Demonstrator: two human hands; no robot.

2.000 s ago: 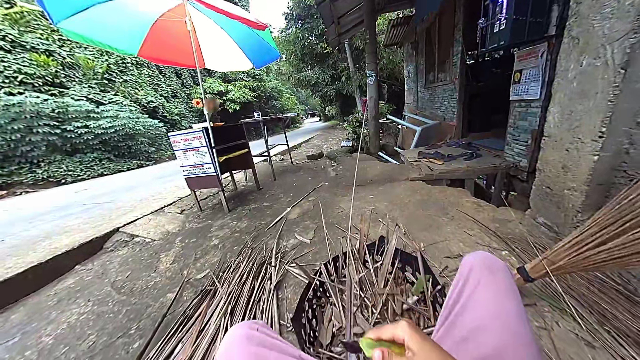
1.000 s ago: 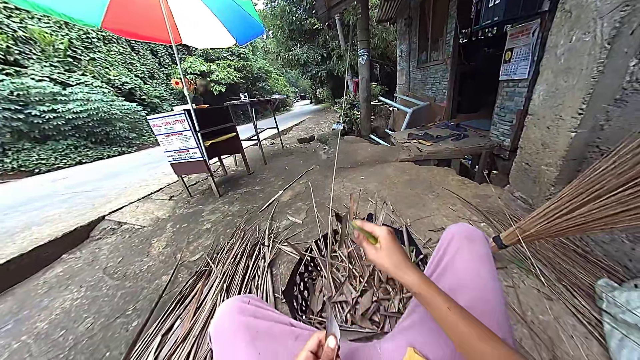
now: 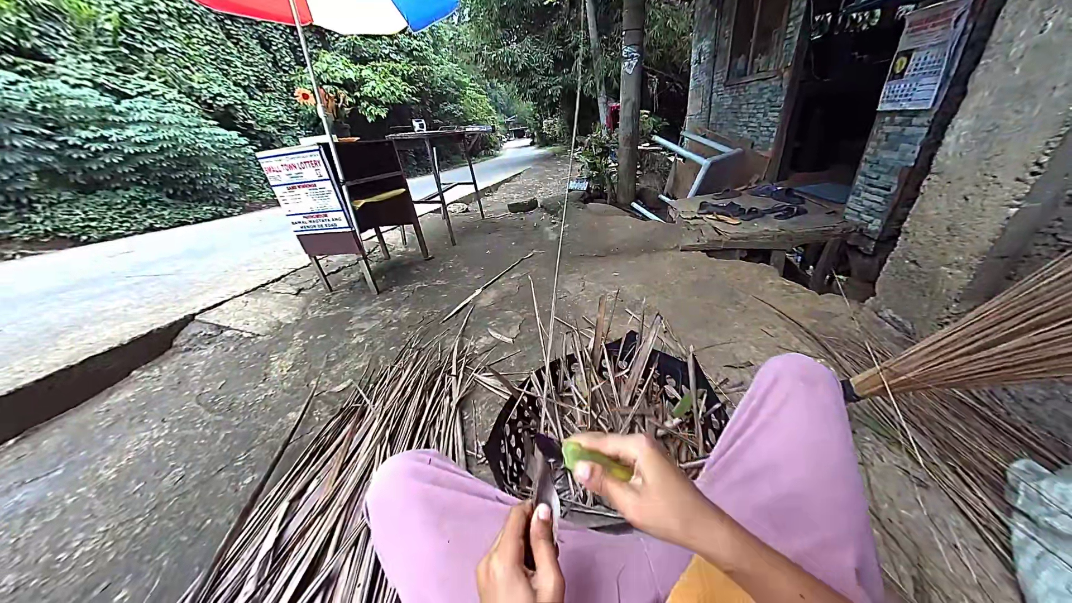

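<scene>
My right hand (image 3: 641, 481) is closed around the yellow-green handle of a small knife (image 3: 596, 460), whose dark blade meets a dried palm leaflet. Low between my knees, my left hand (image 3: 523, 553) pinches the base of that dried leaflet (image 3: 543, 486), which points upward with its long thin rib. Beyond both hands sits a black perforated plastic basket (image 3: 511, 440) filled with dry leaf strips (image 3: 620, 385). A pile of long dried leaflets (image 3: 360, 469) lies on the ground to the left, partly hidden by my knee.
A bundle of thin ribs, a stick broom (image 3: 980, 335), slants in at the right over more loose ribs (image 3: 971, 435). A pale sack (image 3: 1038, 519) lies at the lower right. Ahead stand a low wooden platform with sandals (image 3: 762, 230), a post (image 3: 630, 100) and a signed stand (image 3: 306, 193) beside the road.
My right hand with the knife has come down from above the basket to the leaflet at my left hand. My left hand now shows more fully between the knees.
</scene>
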